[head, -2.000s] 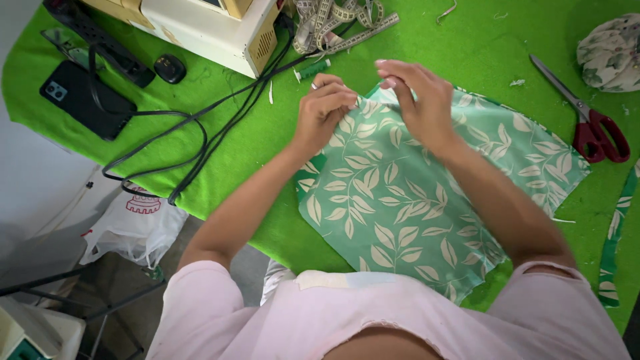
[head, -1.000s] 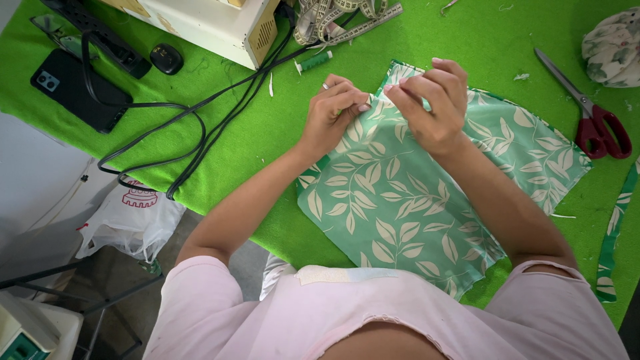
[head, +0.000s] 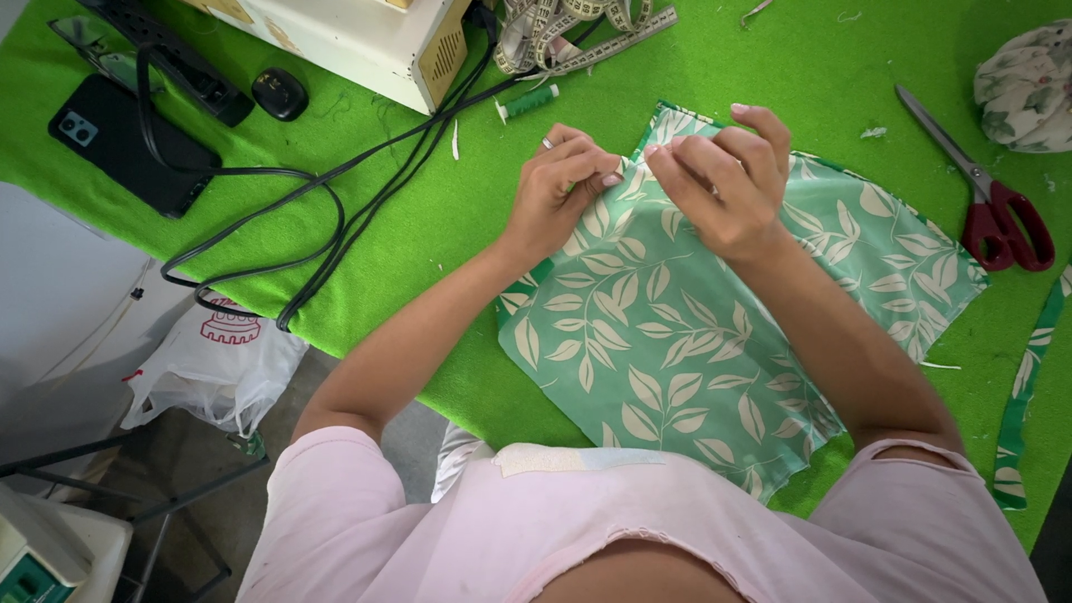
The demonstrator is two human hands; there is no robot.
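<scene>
A green fabric piece with a cream leaf print (head: 670, 335) lies across the table in front of me, a darker green trim along its upper edges. My left hand (head: 569, 184) pinches its upper edge between thumb and fingers. Just to the right, my right hand (head: 729, 180) is over the fabric with thumb and index finger close together at the same edge; whether a needle or pin is between them cannot be made out. Scissors with dark red handles (head: 1001, 218) lie to the right of the fabric, beside a narrow printed fabric strip (head: 1026, 394).
A green thread spool (head: 529, 102) and a tangled measuring tape (head: 586, 42) lie near a white machine (head: 360, 42). Black cables (head: 335, 234) run left of my arm, past a black phone (head: 126, 142) and power strip (head: 180, 63). A floral pincushion (head: 1030, 88) sits at upper right.
The fabric's top corner now shows above and between my hands. My right hand has shifted and its fingers have changed posture, while my left hand keeps its pinch on the edge.
</scene>
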